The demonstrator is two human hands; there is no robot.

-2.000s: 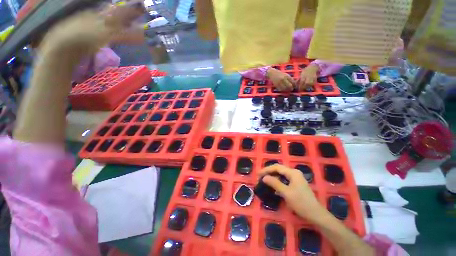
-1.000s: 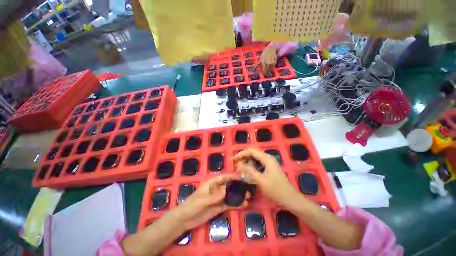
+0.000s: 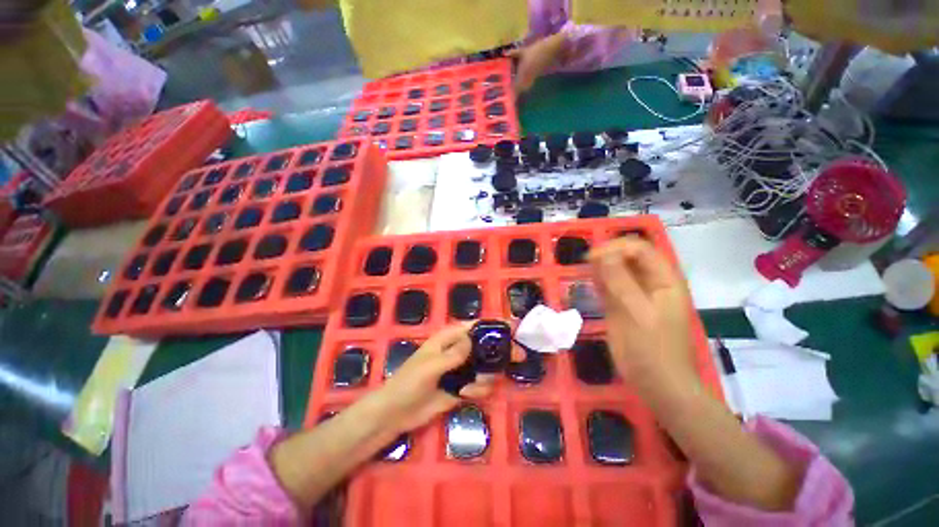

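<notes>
My left hand [image 3: 427,376] holds a black unit [image 3: 491,345] over the red tray [image 3: 412,504]. The unit's round ringed side faces up. A dark shape beneath it, by my fingers, is unclear. A crumpled white cloth [image 3: 551,327] is over the tray, just right of the unit. My right hand [image 3: 640,309] is above the tray's right side, apart from the unit and blurred. Its fingers are bent, and I cannot tell if they hold anything. Glossy black units sit in the tray's pockets. The front row shows plain red empty pockets.
Stacked red trays [image 3: 355,257] stand at left. A notebook [image 3: 201,432] lies front left. Black parts [image 3: 561,190] cover a white sheet beyond the tray. A red-pink fan [image 3: 849,206] and tangled cables [image 3: 783,154] are right. A co-worker's hand [image 3: 535,62] is near the far tray [image 3: 438,108].
My right hand has moved away to the right from my left hand. The white cloth and the unit's ringed side now show. The far tray has shifted left on the bench.
</notes>
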